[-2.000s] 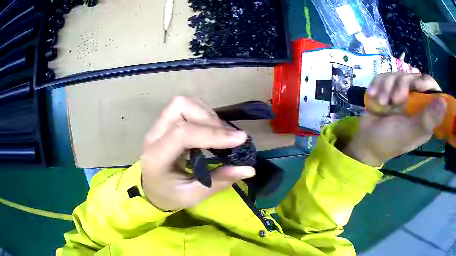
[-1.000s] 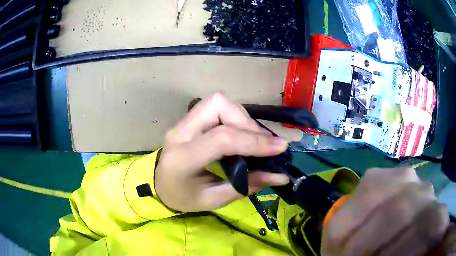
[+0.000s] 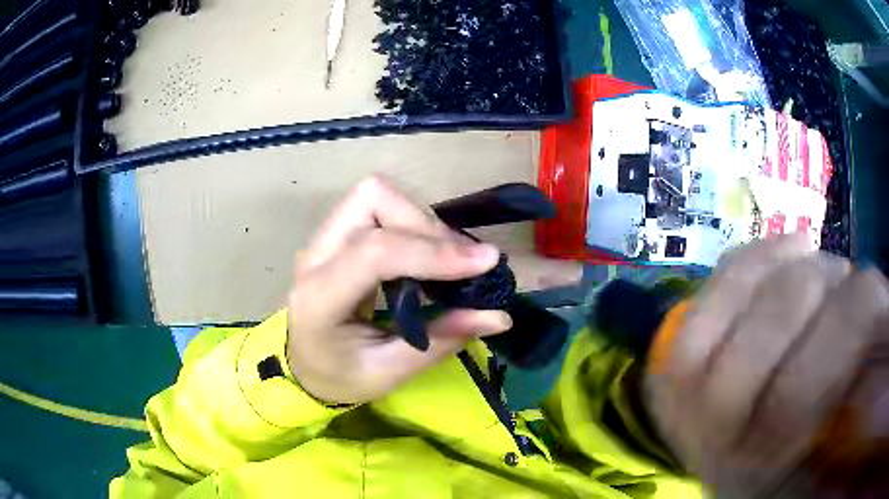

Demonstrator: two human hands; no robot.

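Note:
My left hand (image 3: 375, 292) holds the black handle assembly (image 3: 487, 283) between thumb and fingers, over the near edge of the cardboard work mat (image 3: 234, 224). Curved black legs stick out of it, one to the upper right, one below my fingers and one to the lower right. My right hand (image 3: 770, 361), blurred, is closed around the orange and black electric screwdriver (image 3: 669, 336). Its dark nose points left toward the assembly, with a gap between them. The tool's tip is too blurred to make out.
The parts tray (image 3: 322, 134) holds small black fittings (image 3: 468, 58), a pale pointed tool (image 3: 334, 44) and tiny screws (image 3: 180, 83). Black blister trays (image 3: 39, 195) stand left. The red-cased screw feeder (image 3: 614, 180), a clear bag (image 3: 682, 44) and a striped packet (image 3: 799, 171) are at right.
Since one second ago, the screwdriver has drawn back from the assembly to the right. The left hand with the assembly sits slightly further left in view. Earlier, the screwdriver was over the feeder.

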